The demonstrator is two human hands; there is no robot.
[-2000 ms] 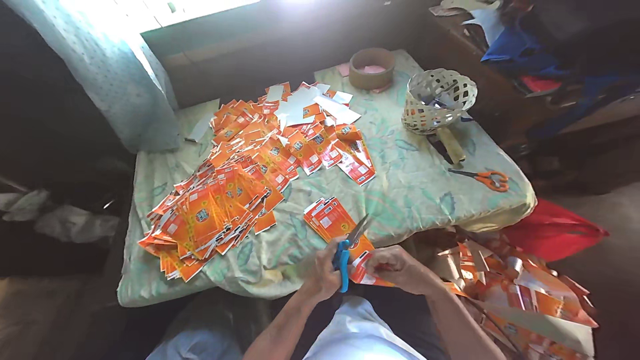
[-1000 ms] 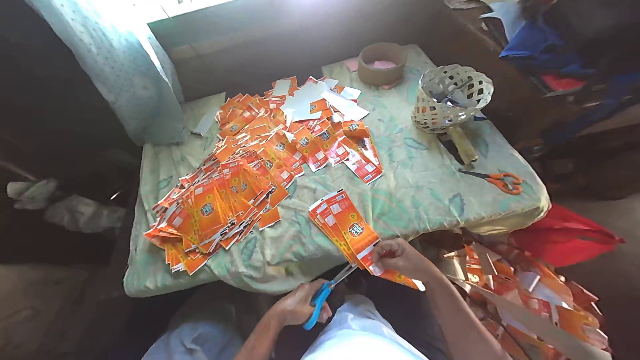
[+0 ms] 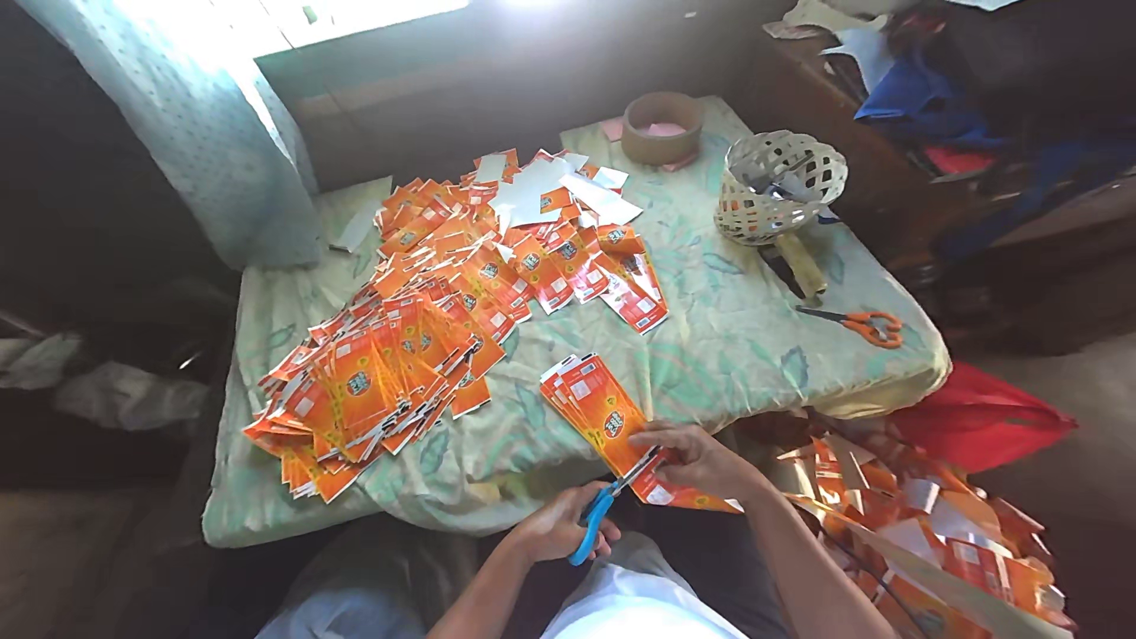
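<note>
My left hand (image 3: 568, 525) is closed round the blue handles of a pair of scissors (image 3: 596, 519), whose blades point up and right against printed orange packaging. My right hand (image 3: 697, 457) grips an orange printed sheet (image 3: 679, 495) beside the blades. Under and above that hand, several orange printed pieces (image 3: 599, 408) lie fanned at the table's front edge. A large heap of similar orange pieces (image 3: 408, 355) covers the left and middle of the table, with white pieces (image 3: 532, 191) on its far part. How far the blades are apart is hard to tell.
A woven basket (image 3: 781, 191), a brown tape roll (image 3: 661, 129) and orange-handled scissors (image 3: 874, 328) are on the cloth-covered table (image 3: 737, 355). Below its right front edge sits a pile of orange scraps (image 3: 941, 532) beside red material (image 3: 985, 422). A light curtain (image 3: 195, 133) hangs at the left.
Two seconds ago the scissors pointed upward with my hands close together; since then the blades have come against the orange packaging. Compared with one second ago, my hands have moved little.
</note>
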